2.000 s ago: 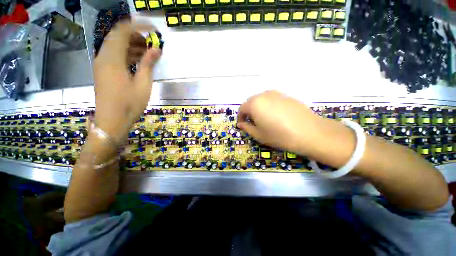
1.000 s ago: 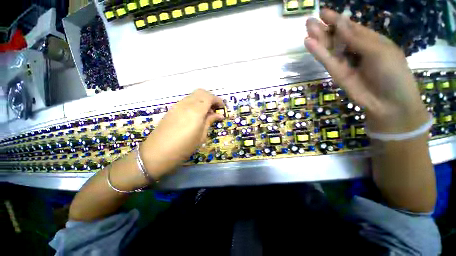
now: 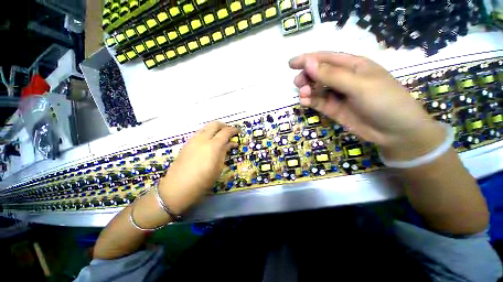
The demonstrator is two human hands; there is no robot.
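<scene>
The circuit board panels [image 3: 248, 162] run across the view in a long strip, full of small parts. My left hand [image 3: 190, 165] is over the middle of the strip, its fingertips on a yellow-topped transformer [image 3: 235, 139] at the board. Rows of transformers stand on the boards right of it. My right hand [image 3: 369, 99] is raised over the far edge of the strip, fingers curled and thumb near the index finger. A dark spot shows at its fingertips; whether it is a part cannot be told.
Rows of yellow-topped transformers [image 3: 204, 39] stand on the white worktop [image 3: 220, 80] behind the strip. A bin of small dark parts [image 3: 116, 96] is at the left, a loose black component pile [image 3: 408, 25] at the back right. A clear plastic bag [image 3: 44, 126] lies far left. A metal edge [image 3: 309, 193] runs in front.
The left hand moved from the bin side to the boards with a transformer. The right hand left the boards, went to the black pile, then came back towards the strip. The view has turned and shifted.
</scene>
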